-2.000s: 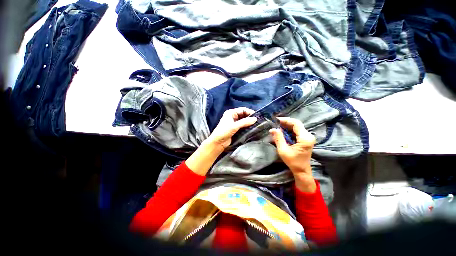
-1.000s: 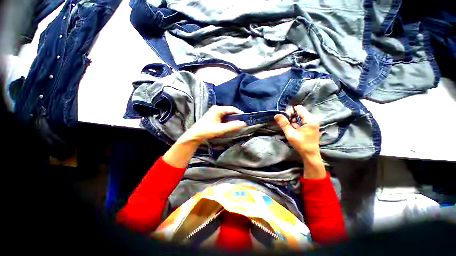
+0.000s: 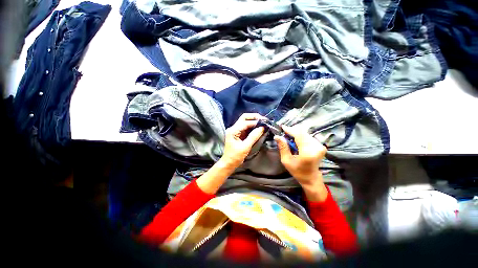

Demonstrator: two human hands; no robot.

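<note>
A pale grey-blue denim garment (image 3: 194,112), inside out with dark blue edges, lies over the table's near edge and hangs onto my lap. My left hand (image 3: 242,137) pinches a dark edge of it near the middle. My right hand (image 3: 304,152) is closed on small thread snips (image 3: 276,129), with a bluish part showing at the fingers. The blades point left at the edge beside my left fingertips. Any thread there is too fine to see.
The white table (image 3: 99,99) runs across the view. A dark blue denim garment (image 3: 44,78) with shiny buttons lies at the left. Another inside-out garment (image 3: 335,31) lies beyond the worked piece. Dark denim (image 3: 445,31) lies far right. A white item (image 3: 437,209) is below right.
The dark strip stretched between my hands is now bunched at my left fingertips. My right hand has moved left and the snips now show at the edge. The view has shifted slightly.
</note>
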